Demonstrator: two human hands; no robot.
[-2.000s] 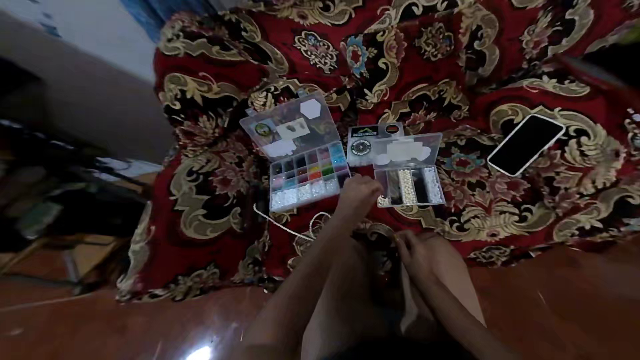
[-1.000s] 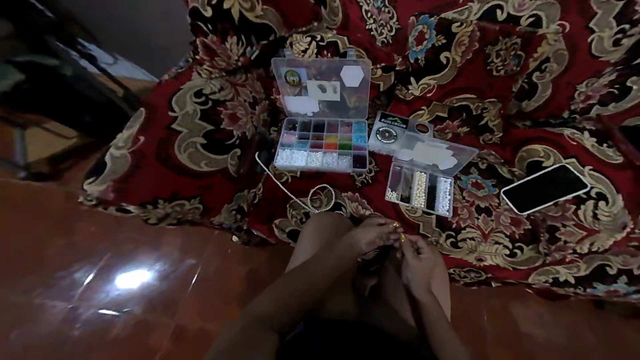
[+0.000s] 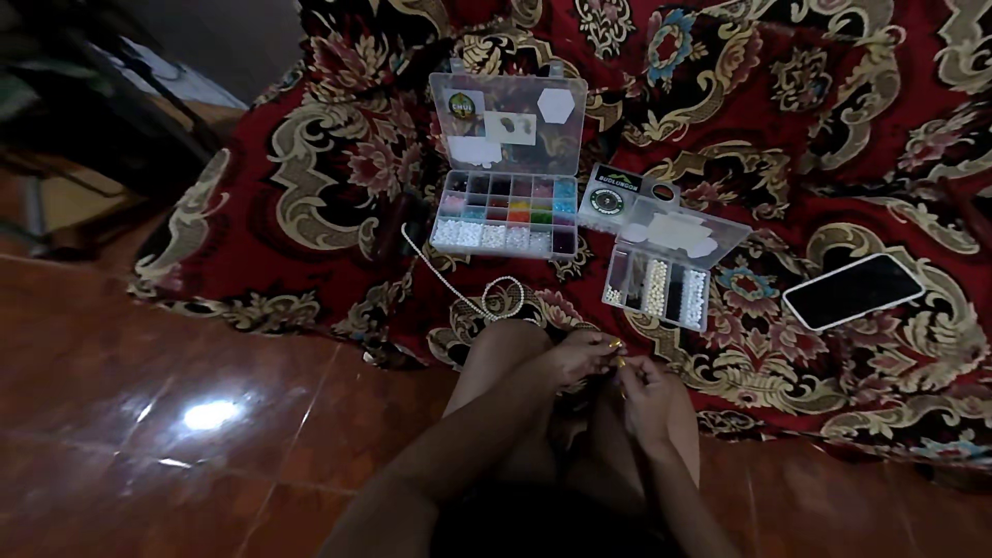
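My left hand and my right hand meet above my knees, fingertips almost touching and pinched together. Whatever lies between the fingertips is too small to make out. Just beyond them sits a small clear plastic bead box with its lid raised, holding cream and white beads in long compartments. A larger open bead box stands to its left, its many compartments filled with beads of several colours. A strand of small white beads lies curled at one end on the cloth, left of my hands.
A red patterned cloth covers the seat under the boxes. A closed clear case with stickers lies between the boxes. At the right rests a smartphone with a dark screen. Tiled floor shows below, and dark furniture stands at the upper left.
My left hand has come back from beside the small bead box to meet my right hand over my knees. The view has shifted.
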